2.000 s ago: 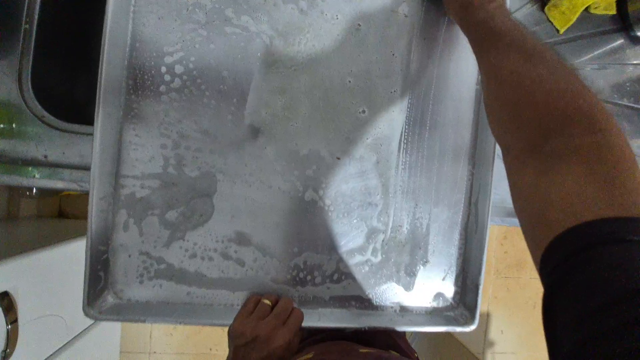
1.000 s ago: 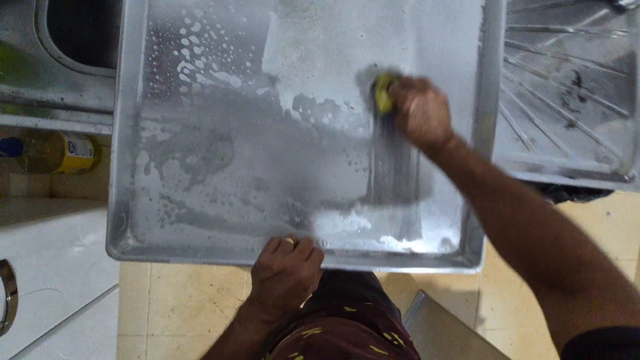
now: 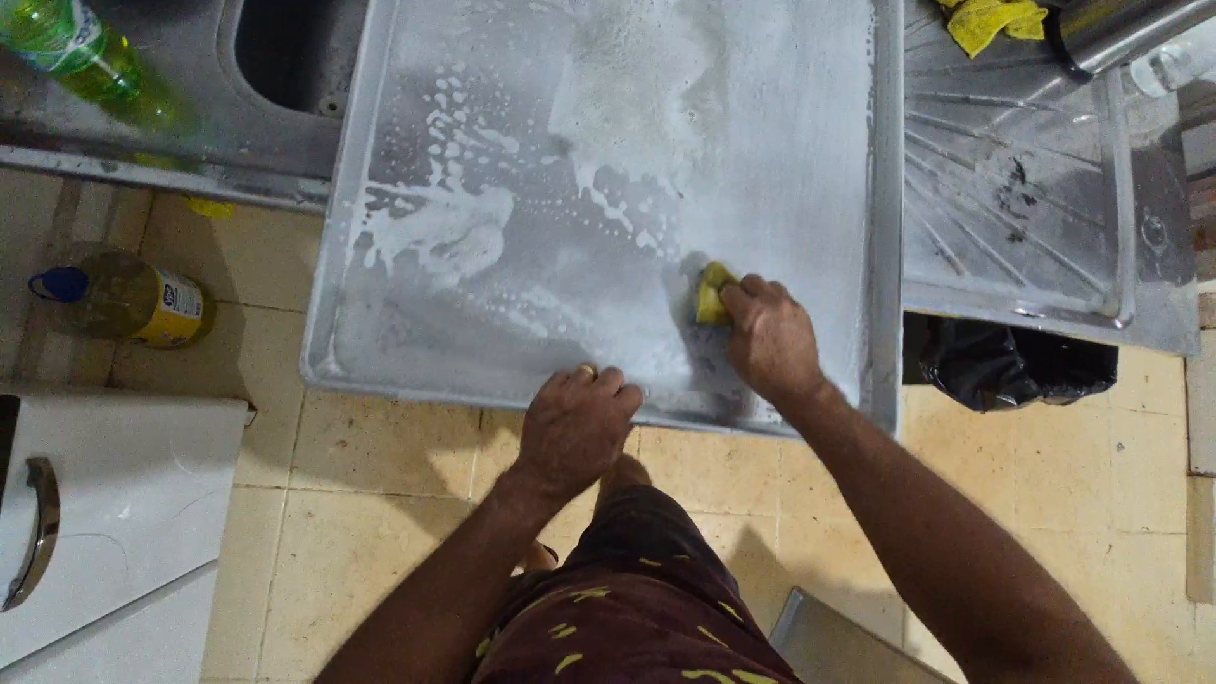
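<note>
A large metal tray [image 3: 608, 285] with raised rims lies across the sink counter, its near edge jutting out over the floor. Wet, soapy patches and droplets cover much of its surface. My left hand [image 3: 579, 423], with a ring on one finger, grips the tray's near rim at the middle. To the right of it, my right hand [image 3: 774, 332] holds a yellow sponge [image 3: 712, 293] against the tray's surface, in the lower right part. The sponge's underside is hidden.
Left of the tray are a sink basin [image 3: 290, 52] and a green plastic bottle [image 3: 81, 57]. A blue-capped bottle [image 3: 133, 299] is below the counter. On the right are a ribbed drainboard [image 3: 1016, 190], a yellow cloth [image 3: 993, 21], a metal cylinder [image 3: 1130, 28] and a black bag [image 3: 1021, 366].
My right hand has come from the tray's far right part down toward its near edge with the sponge. My left hand still grips the near rim. The view has shifted.
</note>
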